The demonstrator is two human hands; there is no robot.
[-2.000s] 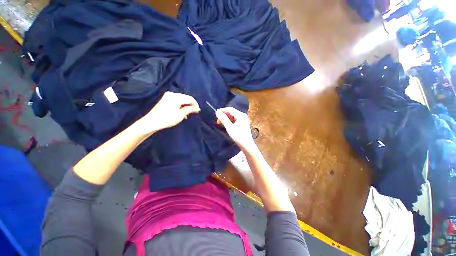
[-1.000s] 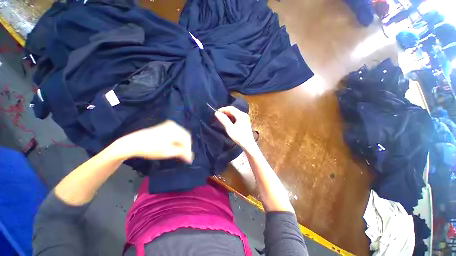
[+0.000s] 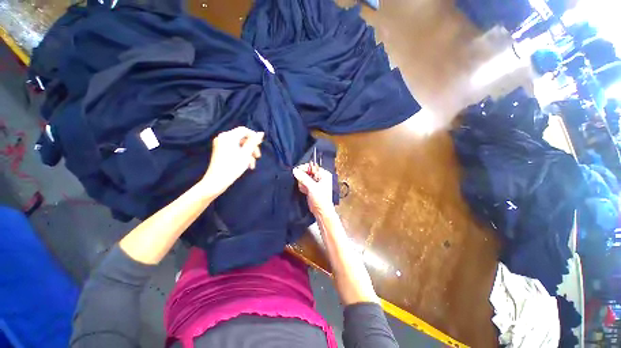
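A bundle of navy garments [image 3: 156,88] lies across the table in front of me, with its lower edge against my magenta apron. A narrow white bundle tie [image 3: 264,61] shows at its gathered middle. My left hand [image 3: 235,158] is over the cloth with thumb and fingertips close together; whether a fine thread is between them is not visible. My right hand [image 3: 314,185] is at the bundle's right edge and holds small thread snips [image 3: 314,155], their thin tip pointing up. A white label [image 3: 149,138] lies on the cloth at left.
The shiny brown table [image 3: 408,204] has a yellow-taped edge [image 3: 415,322]. Another navy pile [image 3: 521,170] and a pale cloth [image 3: 521,306] lie at right. A blue bin [image 3: 34,285] stands at lower left, beside the grey floor with red scraps.
Since one second ago my left hand has moved up over the cloth. My right hand has moved slightly down, and the snips have turned from slanting left to upright.
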